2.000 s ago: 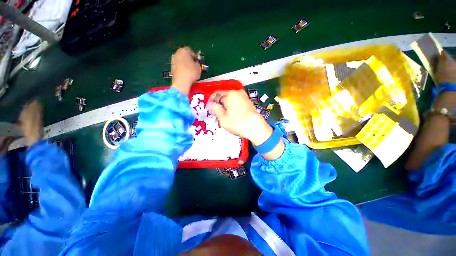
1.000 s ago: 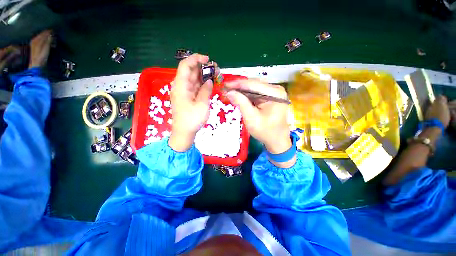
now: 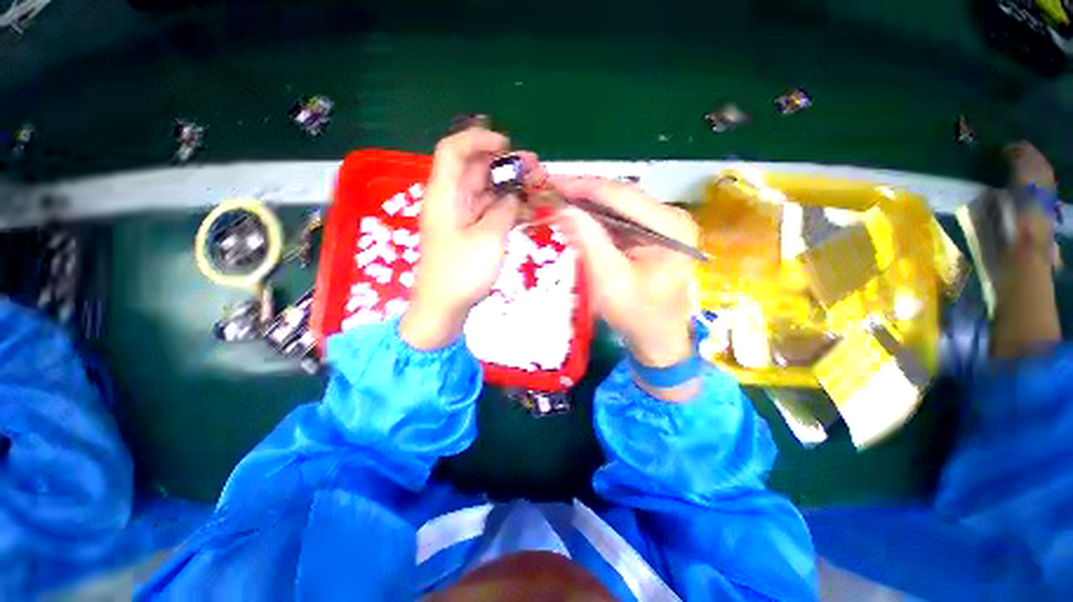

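My left hand point(image 3: 457, 241) holds a small electronic assembly point(image 3: 508, 174) between its fingertips, above the red tray. My right hand point(image 3: 635, 265) holds tweezers point(image 3: 641, 233) like a pen, with their tip end at the assembly. The fingers partly hide the assembly and the tip. The red tray point(image 3: 333, 276) lies under both hands. White pieces point(image 3: 518, 335) are loose in it, heaped toward its lower right. A blue strap point(image 3: 668, 374) is around my right wrist. The picture is slightly blurred.
A pale yellow ring point(image 3: 273, 245) with assemblies inside lies left of the tray, more assemblies point(image 3: 291, 327) below it. A yellow tray point(image 3: 932, 294) with cards is at the right. A pale rail point(image 3: 106, 188) crosses behind. Neighbours' blue sleeves point(image 3: 53, 412) are at both sides.
Two seconds ago my left hand was beyond the tray's back edge and my right hand over the white pieces. Now both meet at the assembly. Assemblies beyond the rail have shifted right since one second ago.
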